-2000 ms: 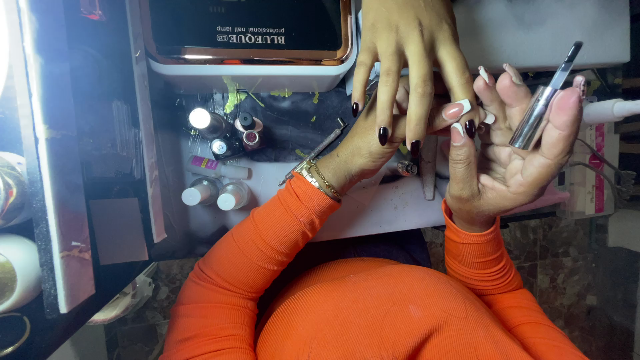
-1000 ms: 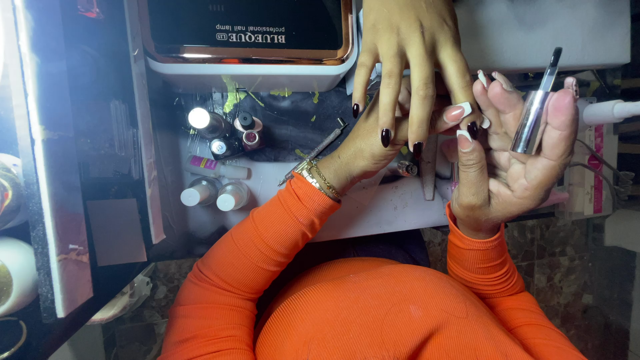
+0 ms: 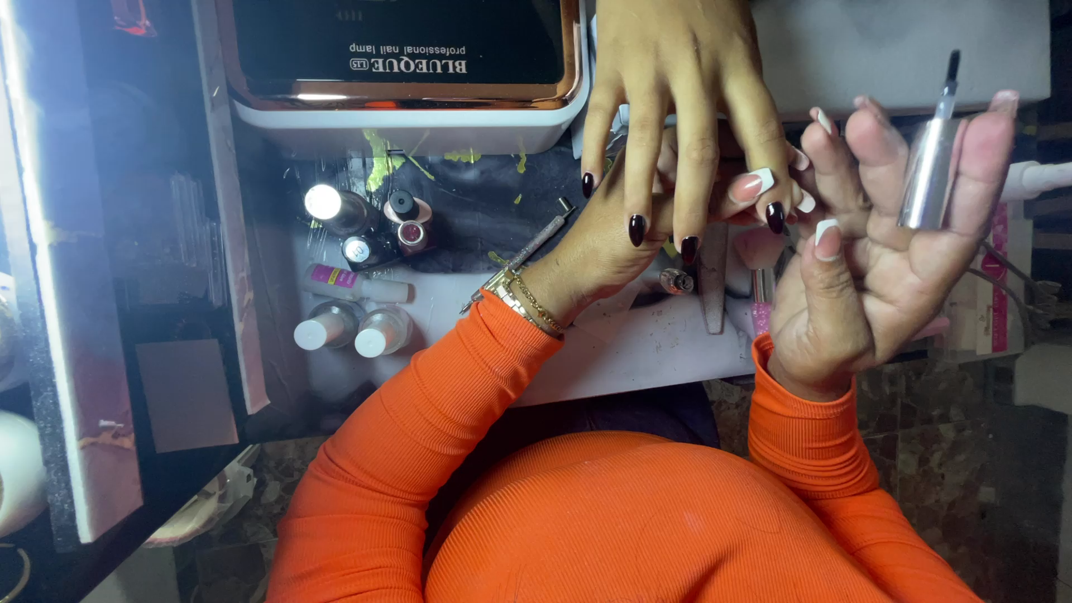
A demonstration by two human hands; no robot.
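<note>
Another person's hand, with glossy dark nails, reaches down from the top with fingers spread. Under it lies my left hand, its thumb against that person's finger; the rest of its fingers are mostly hidden. My right hand is turned palm up to the right, its thumb near the same fingertip. Between its fingers it holds a silver polish cap with a brush, bristles pointing up. Below the hands are a metal-topped bottle, a nail file and a pink-bristled brush.
A nail lamp stands at the upper left. Several polish bottles and two white-capped bottles stand left of my wrist, near a purple-labelled tube. A metal tool lies beside the wrist. A white cable end is at the right.
My right hand has shifted slightly, and the brush in it has turned from a slant to nearly upright. The other person's hand and my left hand have stayed about where they were.
</note>
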